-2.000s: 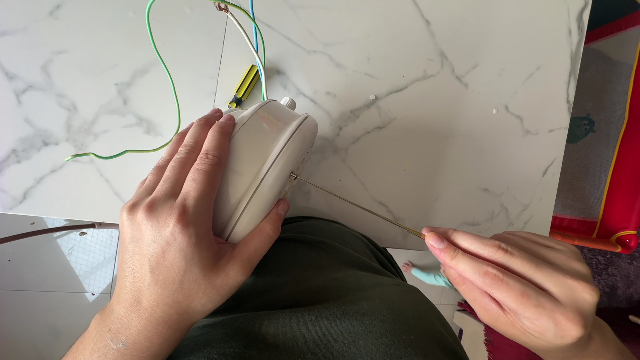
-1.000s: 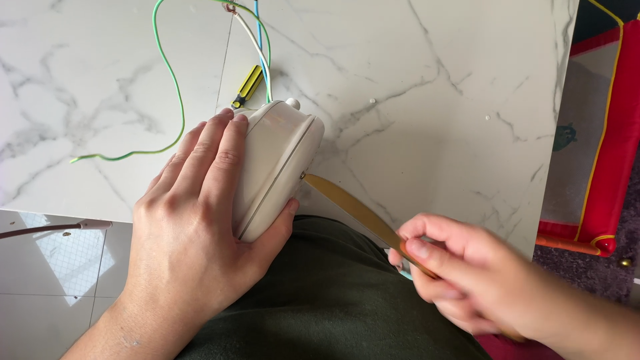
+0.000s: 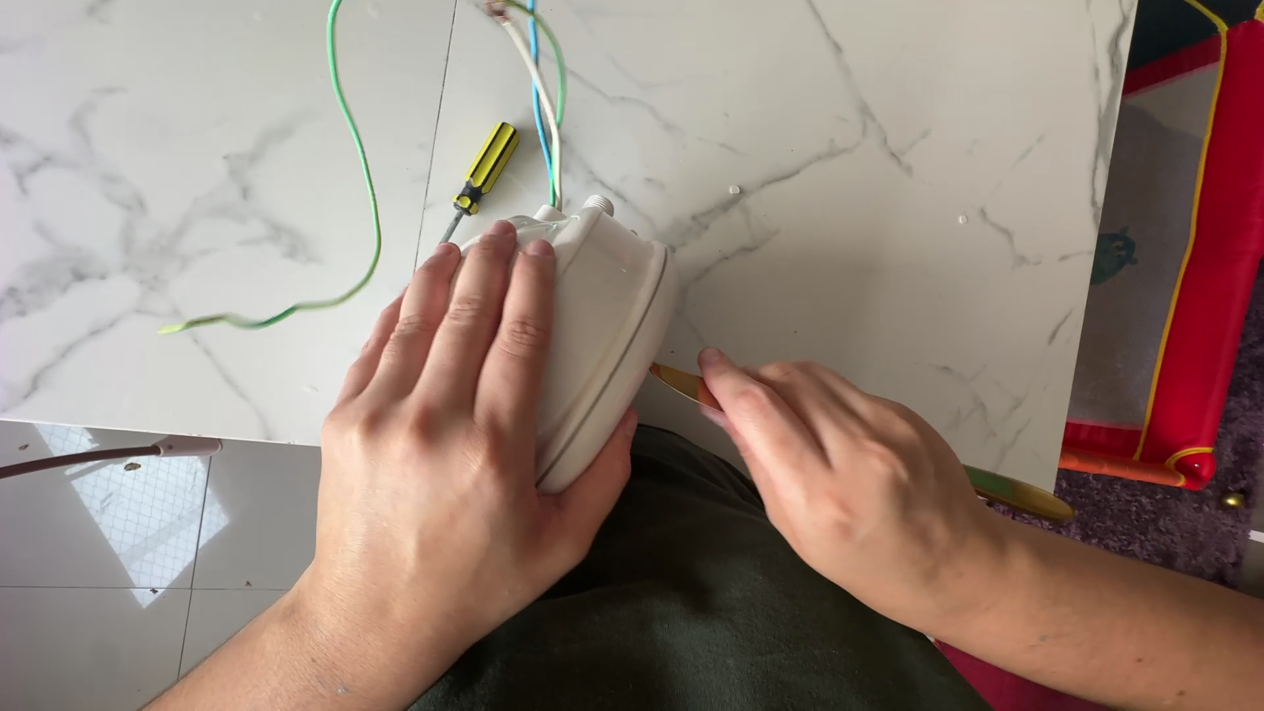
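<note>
My left hand (image 3: 454, 425) grips a rounded white plastic housing (image 3: 602, 326) at the near edge of the table, fingers over its back and thumb under its rim. My right hand (image 3: 849, 464) is closed around a gold-coloured table knife (image 3: 681, 383), whose tip meets the seam side of the housing; its other end (image 3: 1022, 496) shows past the hand. Blue, white and green wires (image 3: 546, 128) come out of the housing's top beside a threaded white stub (image 3: 598, 204). A yellow and black screwdriver (image 3: 489, 163) lies just behind my left fingers, its tip hidden.
A loose green wire (image 3: 370, 188) curves over the marble-patterned table (image 3: 839, 267), where small white bits (image 3: 734, 190) lie. A brown cable (image 3: 79, 457) hangs off the left edge. To the right stands a red-framed mesh enclosure (image 3: 1200, 257) on a purple carpet.
My right hand has moved in along the knife, closer to the housing, and the blade has turned from edge-on view. My left hand keeps its hold on the housing.
</note>
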